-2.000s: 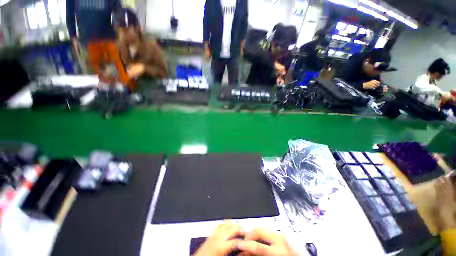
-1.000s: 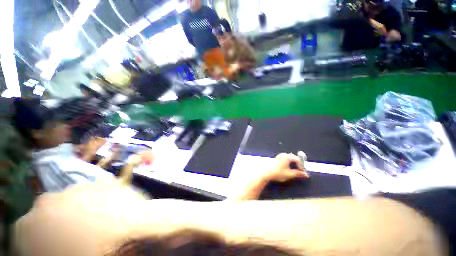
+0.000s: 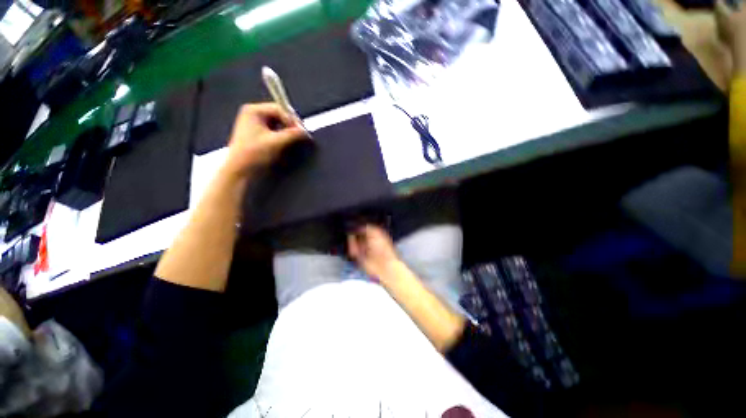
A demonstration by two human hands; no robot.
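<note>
My left hand (image 3: 263, 137) is closed around a slim pale hand tool (image 3: 280, 91), which points up and away over the small black foam mat (image 3: 339, 173) at the bench's front edge. My right hand (image 3: 372, 248) is low, at my lap just below the bench edge. Its fingers are bent against a dark area, and I cannot tell whether they hold anything. A bunched black cable (image 3: 425, 139) lies on the white paper (image 3: 491, 102) right of the small mat.
A shiny clear plastic bag (image 3: 429, 33) lies beyond the cable. Black units (image 3: 581, 37) stand in rows at the upper right. Larger black mats (image 3: 151, 175) lie left and beyond. More dark units (image 3: 519, 318) sit below the bench at right. Another person's yellow sleeve (image 3: 739, 171) is at the right edge.
The view has swung down and my lap now shows. My left hand still holds the pale tool over the small mat. My right hand now shows low at my lap.
</note>
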